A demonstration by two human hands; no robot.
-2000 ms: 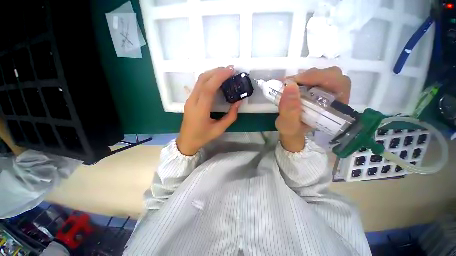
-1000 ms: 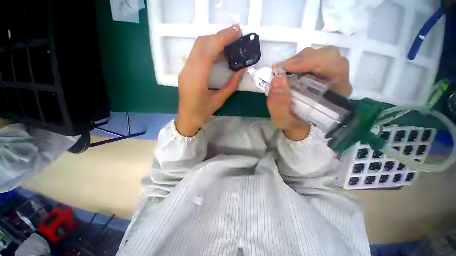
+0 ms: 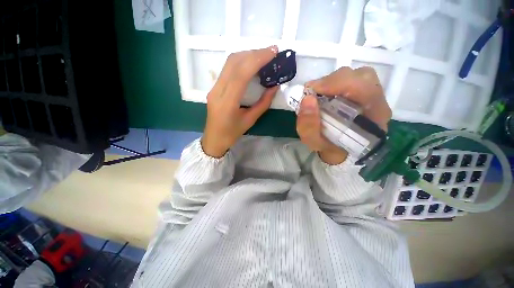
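My left hand (image 3: 236,100) holds a small black module housing (image 3: 278,70) between thumb and fingertips, over the near edge of the white compartment tray (image 3: 197,35). The housing is tilted, with small white marks on its face. My right hand (image 3: 345,109) grips a clear and white dispensing syringe (image 3: 342,133), thumb on the near side. Its white tip points up and left, at or close to the housing's lower edge; I cannot tell if they touch. A green air adapter (image 3: 389,157) sits on the syringe's rear end.
A pale air hose (image 3: 499,188) loops at right above a small white parts tray (image 3: 388,209) with black parts. A black compartment tray (image 3: 73,84) stands left. A crumpled white wipe (image 3: 386,25), blue-handled tool (image 3: 479,50) and green tool (image 3: 491,115) lie right. A person's sleeve (image 3: 34,169) shows left.
The housing is turned and tilted differently from two seconds ago, and the syringe tip is now at its lower edge instead of its right side. The tray has shifted in view.
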